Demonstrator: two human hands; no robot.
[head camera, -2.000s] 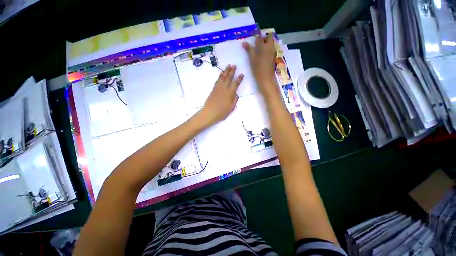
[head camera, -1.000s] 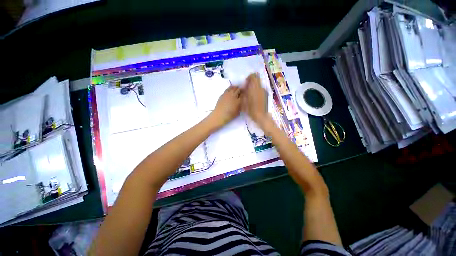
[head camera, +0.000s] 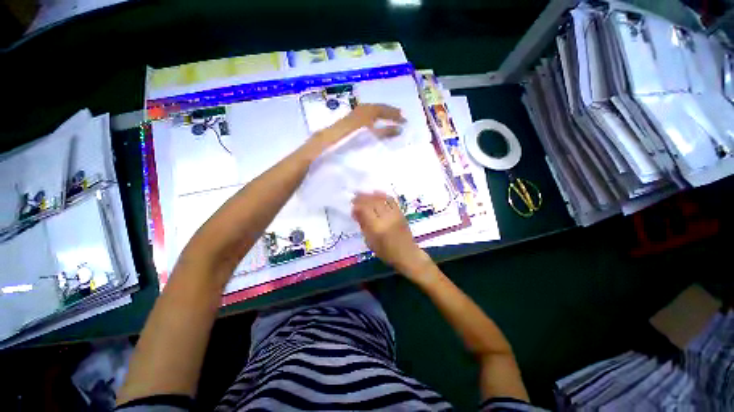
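Four white panels (head camera: 265, 125) lie in a grid on the colourful printed sheet (head camera: 282, 88). Green circuit boards (head camera: 286, 256) with round discs and thin wires sit at their edges. My right hand (head camera: 386, 231) pinches a thin, translucent white sheet (head camera: 342, 173), which looks like a release liner, lifted and blurred over the middle of the panels. My left hand (head camera: 372, 121) is above the upper right panel, palm down with fingers apart. Its forearm crosses the left panels and hides part of them.
A white tape roll (head camera: 493, 145) and gold-handled scissors (head camera: 525, 197) lie right of the work. Stacked folded sheets (head camera: 563, 137) stand at far right. A panel stack (head camera: 60, 241) lies at left. A crumpled white heap (head camera: 101, 374) is below the bench edge, with paper bundles (head camera: 628, 386) at lower right.
My hands were together over the right panels and have separated. My right hand has moved down towards me, and the translucent sheet now shows lifted. My left hand has moved slightly up.
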